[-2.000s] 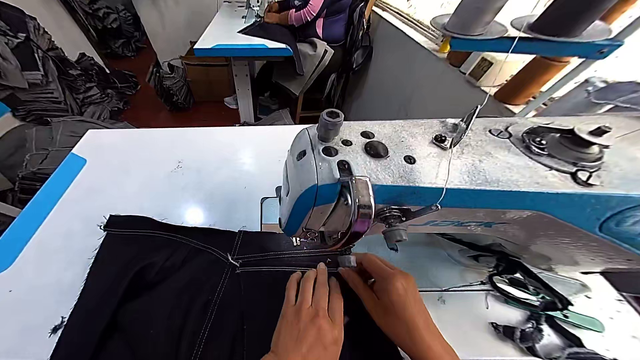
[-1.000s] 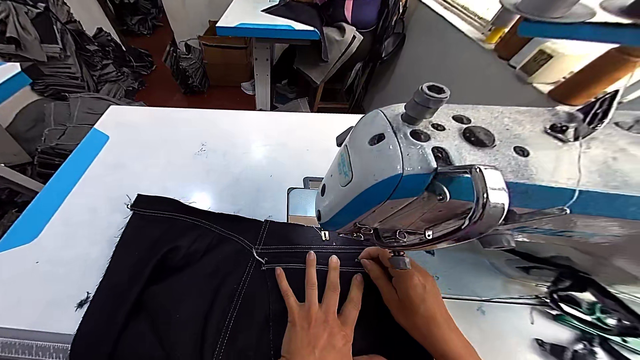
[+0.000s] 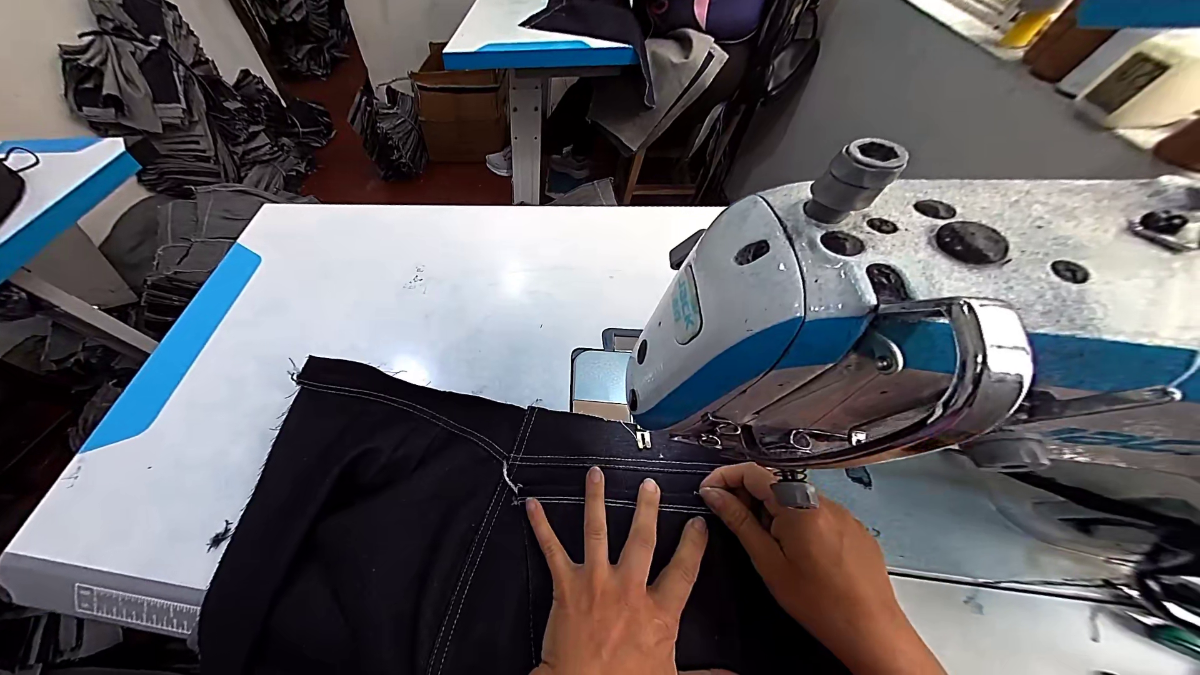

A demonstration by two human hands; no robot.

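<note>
A dark denim garment piece [image 3: 375,506] with pale double stitching lies on the white sewing table [image 3: 450,281]. My left hand [image 3: 619,581] presses flat on it with fingers spread, just below a stitched band. At the band's right part, my right hand [image 3: 806,553] pinches the fabric between thumb and fingertips. The head of an industrial sewing machine [image 3: 741,309] stands over the cloth's upper edge, its presser foot [image 3: 643,439] near that edge. A loose thread tuft [image 3: 509,478] shows where the seams meet. The machine partly hides the fabric and my right fingers.
Behind, a person's lap and legs show at another table [image 3: 544,56], beside a cardboard box [image 3: 459,108]. Piles of dark cloth [image 3: 206,112] lie at the upper left. Green-handled scissors [image 3: 1172,637] and dark items are at the lower right. A ruler strip [image 3: 136,607] marks the front edge.
My left hand's fingers, close together two seconds ago, are now spread wide on the fabric. My right hand stays at the band near the machine head. The view has shifted.
</note>
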